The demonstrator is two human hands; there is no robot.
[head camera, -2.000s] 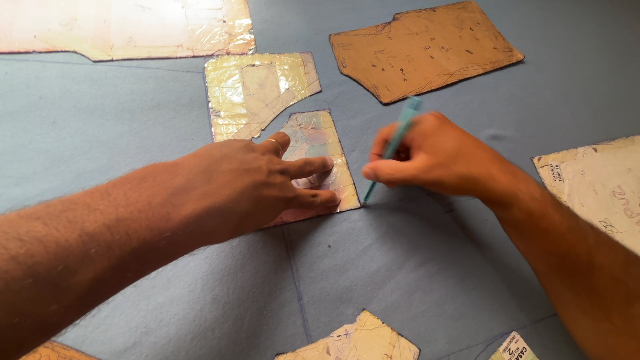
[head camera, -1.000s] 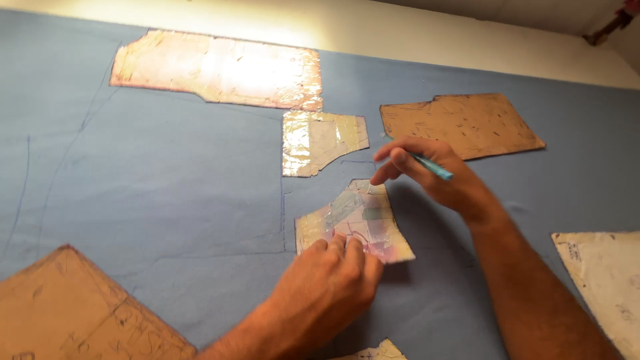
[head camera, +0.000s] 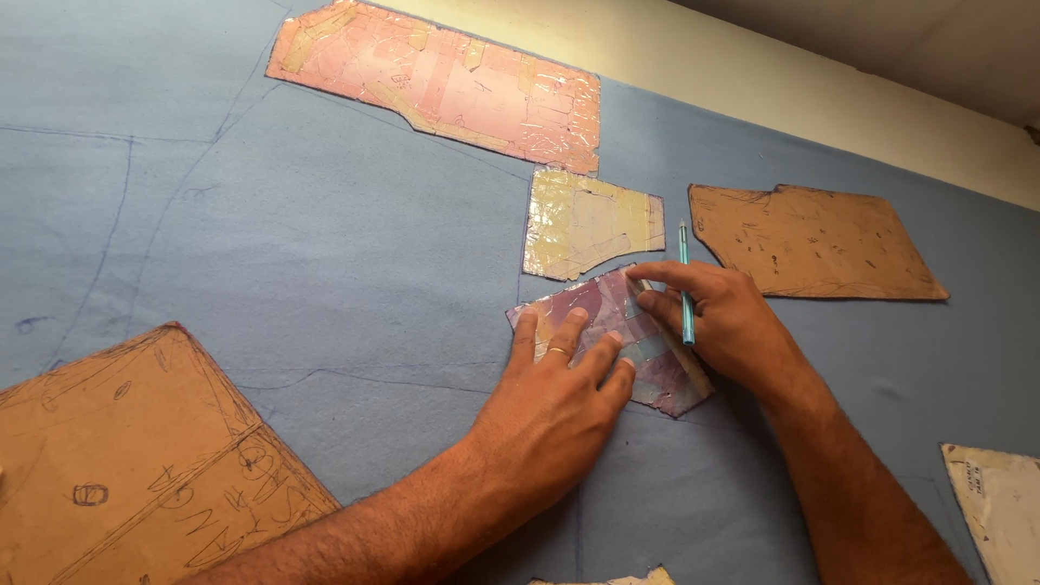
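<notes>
My left hand (head camera: 561, 406) lies with its fingers spread on a taped, purplish pattern piece (head camera: 662, 370), pressing it on blue fabric (head camera: 349, 244). At the upper right edge of that piece, my right hand (head camera: 707, 313) touches its corner with the index finger. A teal pen (head camera: 685, 284) is held between the fingers of my right hand, its tip pointing up and away from the fabric piece's edge. Just above the purplish piece lies a yellowish, tape-covered pattern piece (head camera: 597, 219), close to its top edge. Drawn pen lines run over the fabric on the left.
A long pink taped pattern (head camera: 487, 89) lies at the top. One brown cardboard pattern (head camera: 821, 244) is at the right, another (head camera: 122, 439) at the lower left. A whitish pattern (head camera: 999, 504) shows at the right edge, and part of one (head camera: 650, 578) at the bottom.
The purplish piece has been turned and now lies closer under the yellowish one. The pen, earlier with its tip at the piece's lower corner, is now raised. The view has shifted.
</notes>
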